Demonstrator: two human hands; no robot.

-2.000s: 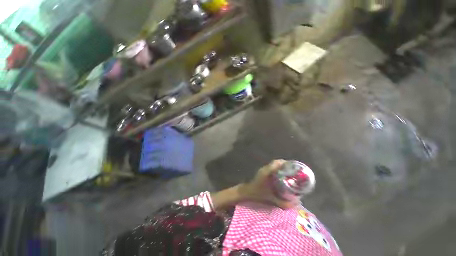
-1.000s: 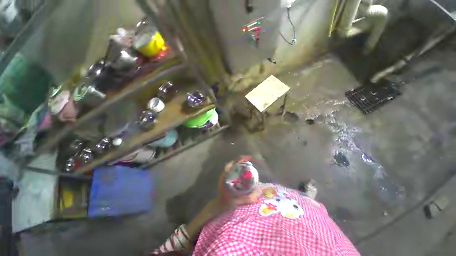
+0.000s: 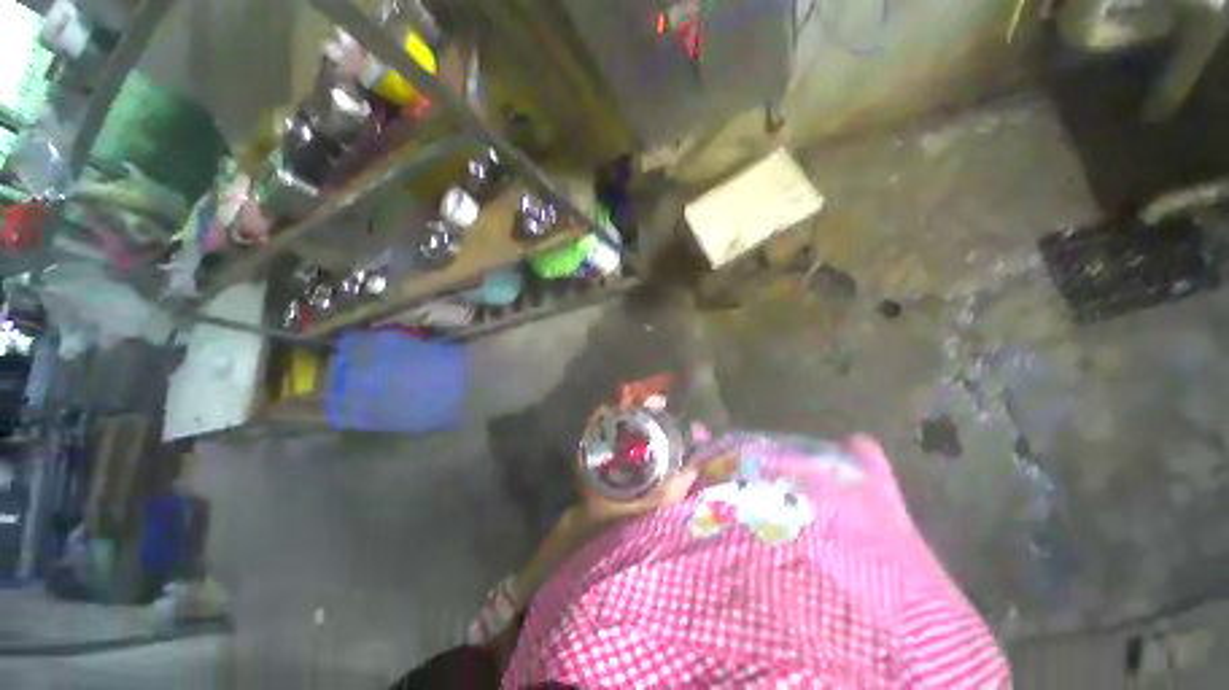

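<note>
My left hand (image 3: 609,512) is closed around a flask (image 3: 629,454) in front of the apron. The flask's round shiny steel end with a red pattern faces up toward me. An orange-red strap or tab (image 3: 647,391) shows at its far side. The hand is partly hidden by the flask and blurred. A red-and-white striped sleeve shows below it. The pink-white gingham apron (image 3: 755,593) with a cartoon patch fills the bottom middle. My right hand is not in view.
A shelf rack (image 3: 391,256) with steel and coloured vessels stands at the upper left. A blue crate (image 3: 398,382) and a white box (image 3: 216,361) stand below it. A low pale stool (image 3: 755,209) stands by the wall. A dark drain grate (image 3: 1129,267) lies on the damp floor.
The view has turned and moved across the wet area; the shelf and blue crate now sit a little farther right than one second ago. The flask stays in my left hand.
</note>
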